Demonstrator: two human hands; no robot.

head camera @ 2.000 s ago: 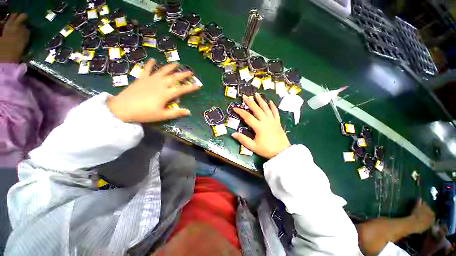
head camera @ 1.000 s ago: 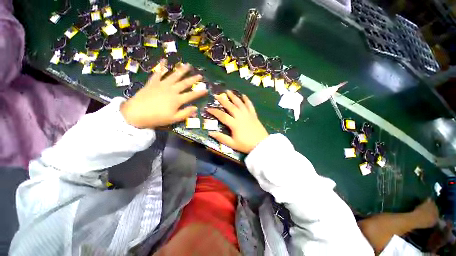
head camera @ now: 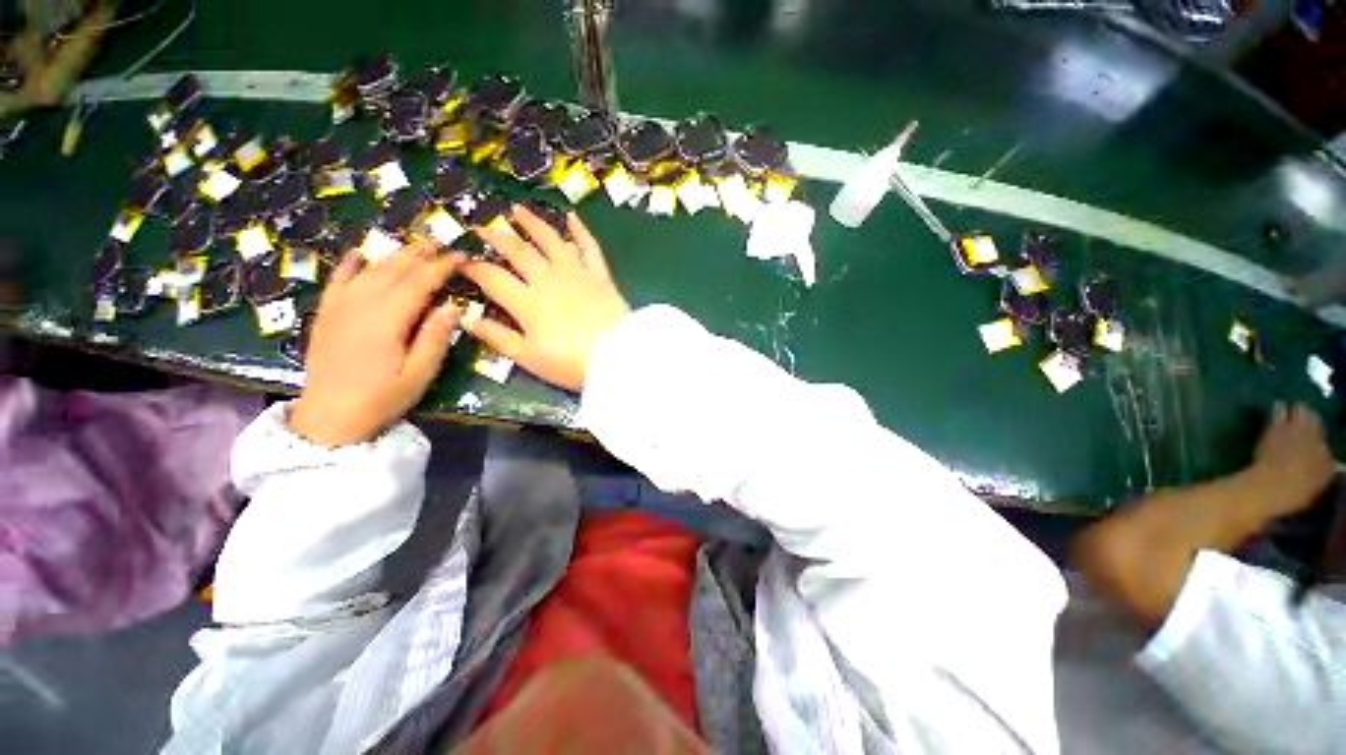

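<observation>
Many black watch housings [head camera: 527, 152] with silver-white, yellow-edged pouch batteries [head camera: 276, 314] lie in a heap at the left and in a row along the pale stripe. My left hand [head camera: 378, 342] lies palm down on the heap's right part, near the front edge. My right hand [head camera: 543, 300] lies palm down beside it, fingers spread over several modules. The fingertips of both hands are close together. The modules under the hands are partly hidden; whether any is gripped cannot be told.
A white needle-tip bottle [head camera: 867, 183], tweezers [head camera: 926, 205] and a white wipe [head camera: 784, 233] lie right of the row. A small group of modules [head camera: 1058, 313] lies further right. A bundle of thin pins [head camera: 592, 56] stands beyond. Neighbours' hands show at far right [head camera: 1293, 460] and upper left.
The view has turned. Both hands have moved left along the bench with the near modules, which now lie against the heap. The gap between the hands has closed.
</observation>
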